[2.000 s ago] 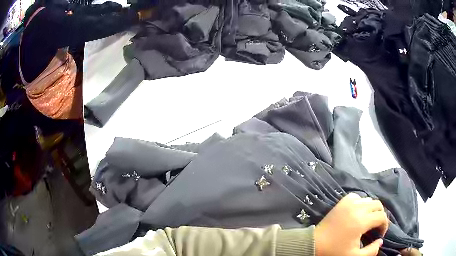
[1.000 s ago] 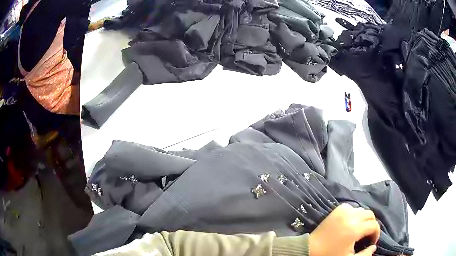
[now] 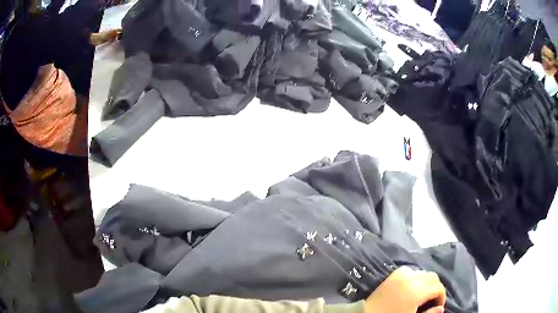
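Observation:
A dark grey garment (image 3: 245, 244) lies spread on the white table in front of me, with pleated folds and silvery star-shaped ornaments (image 3: 305, 250) towards its right side. My left hand (image 3: 411, 292), bare, with a light olive sleeve, reaches in from the lower left. Its fingers are curled on the gathered cloth at the garment's lower right, partly cut off by the bottom edge. My right hand is not in view.
A heap of grey garments (image 3: 293, 67) lies across the table's (image 3: 245, 147) far side. Black garments (image 3: 465, 159) lie at the right. A small red-blue object (image 3: 407, 148) lies between. A person with an orange-pink apron (image 3: 49, 116) is at the left; another person's hand (image 3: 107, 36) shows.
The view has tilted up, so the garment and my left hand sit lower in the picture. A sliver of fingertip at the lower right edge no longer shows. My left hand stays at the gathered cloth.

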